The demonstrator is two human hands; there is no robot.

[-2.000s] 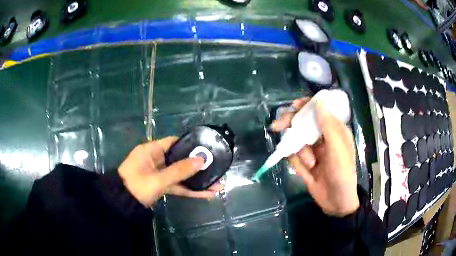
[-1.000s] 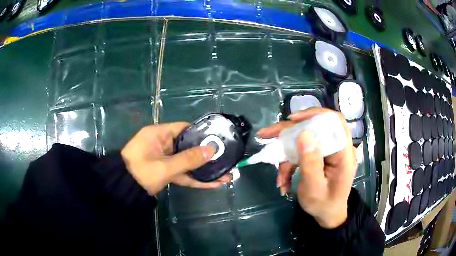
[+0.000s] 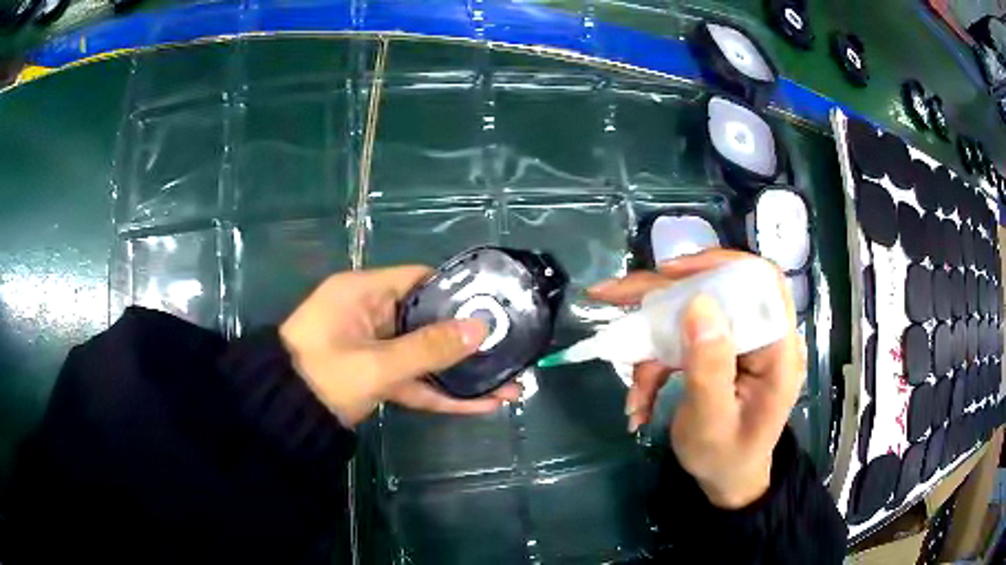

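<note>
My left hand (image 3: 381, 342) holds a glossy black oval housing unit (image 3: 452, 298), with the thumb on its white centre ring and the fingers under it. A small tab shows at its upper right. My right hand (image 3: 712, 375) holds a white glue bottle (image 3: 750, 304) tilted to the left. Its green needle tip (image 3: 557, 358) is at the lower right rim of the housing unit; whether it touches the rim I cannot tell.
Several grey-faced units (image 3: 741, 137) stand beyond my right hand. A white pad sheet (image 3: 891, 320) with rows of black oval pads is at the right, above a cardboard box (image 3: 960, 497). A clear plastic tray (image 3: 441, 144) lies under the work. The green conveyor belt (image 3: 662, 20) carries black units.
The bottle has swung flatter, and its green tip has come from the bench surface to the housing unit's rim. The housing unit stays in my left hand. The view has shifted.
</note>
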